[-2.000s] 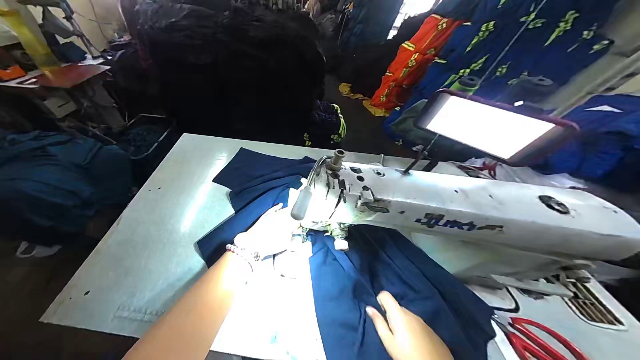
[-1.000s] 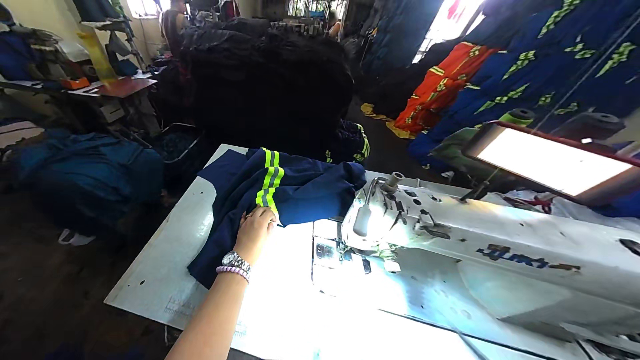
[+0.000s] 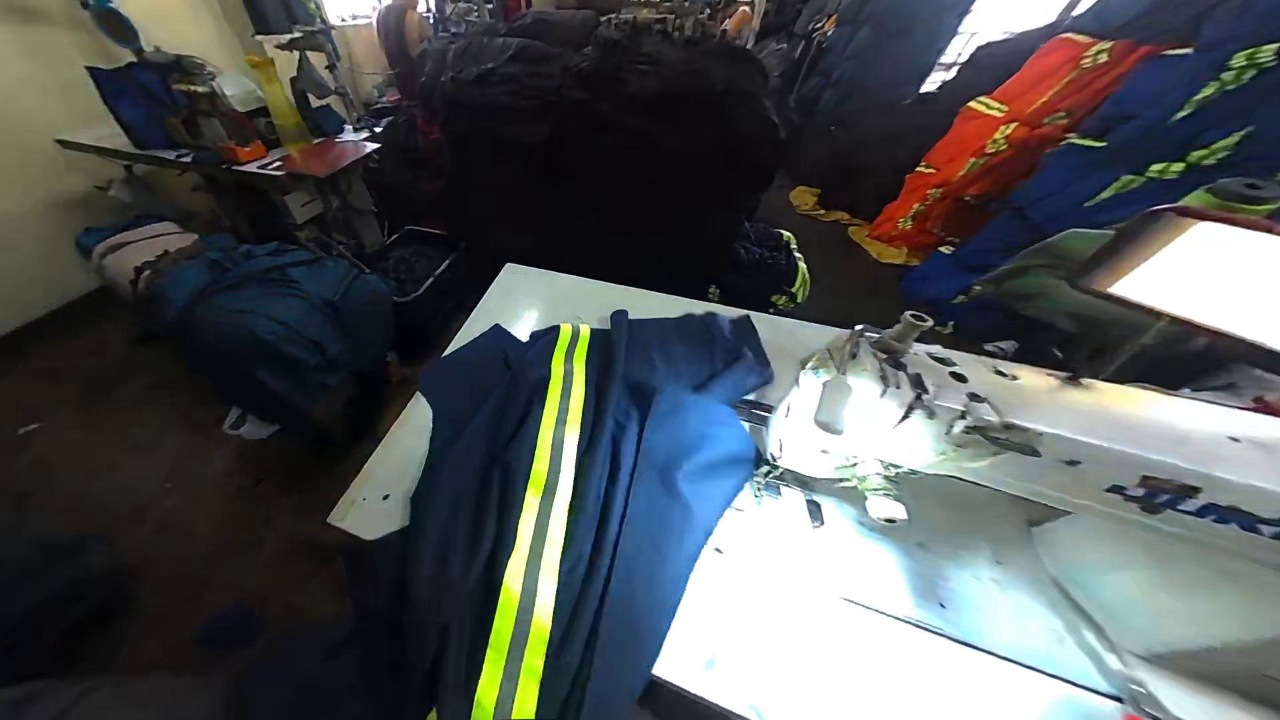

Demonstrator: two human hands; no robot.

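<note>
Neither of my hands shows in the head view. A navy garment lies across the left part of the white sewing table and hangs over its near edge. Down its length runs a yellow-green and silver reflective tape. Just right of the cloth stands a white Juki industrial sewing machine, its needle area brightly lit. No cloth lies under the presser foot area. Whether a hand holds the lower part of the garment, outside the view, cannot be seen.
A large dark heap rises behind the table. Orange garments and blue ones with reflective strips are piled at the back right. On the left floor lies a teal cloth bundle. A lit lamp panel hangs at the right.
The navy garment has moved from beneath the machine head to the left and over the near table edge, its tape now stretched lengthwise. My left hand, on the cloth a second ago, has left the view.
</note>
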